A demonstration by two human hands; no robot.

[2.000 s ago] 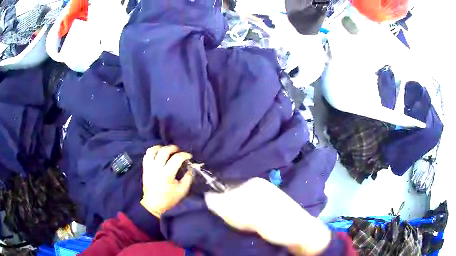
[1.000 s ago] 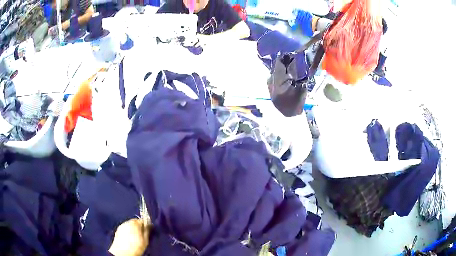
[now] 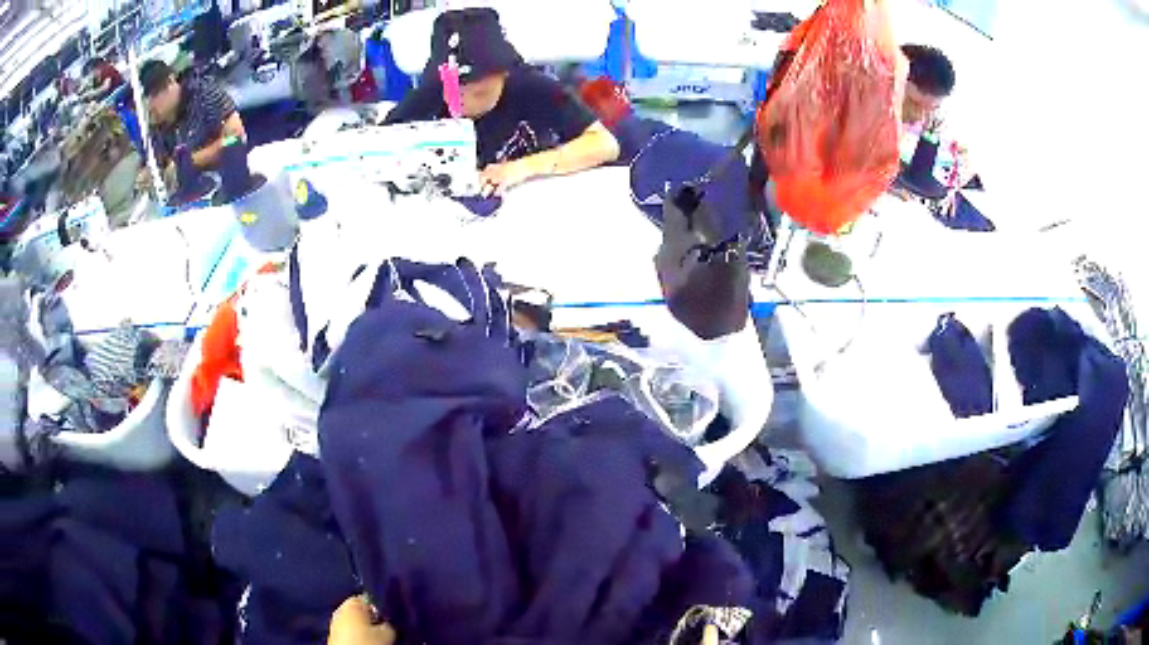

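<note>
A large heap of navy garment pieces point(image 3: 422, 441) fills the middle, from the white table down to the bottom edge. My left hand point(image 3: 360, 622) is cut off by the bottom edge; its visible part closes on the navy cloth at the heap's lower left. A small pale patch that may be a fingertip of my right hand point(image 3: 713, 631) shows at the bottom edge, beside pale frayed edges on the lower right of the heap. The rest of that hand is out of the picture.
White bins stand left point(image 3: 189, 435) and right point(image 3: 869, 441), the right one holding navy pieces. Plaid cloth point(image 3: 939, 529) hangs below it. A red plastic bag point(image 3: 832, 126) hangs above. A person point(image 3: 542, 126) works at a white machine point(image 3: 422, 158) beyond the heap; others sit farther back.
The view has tilted up from the heap to the tables and people. Both hands, with a dark-and-pale strip between them two seconds ago, are now at the bottom edge, mostly hidden.
</note>
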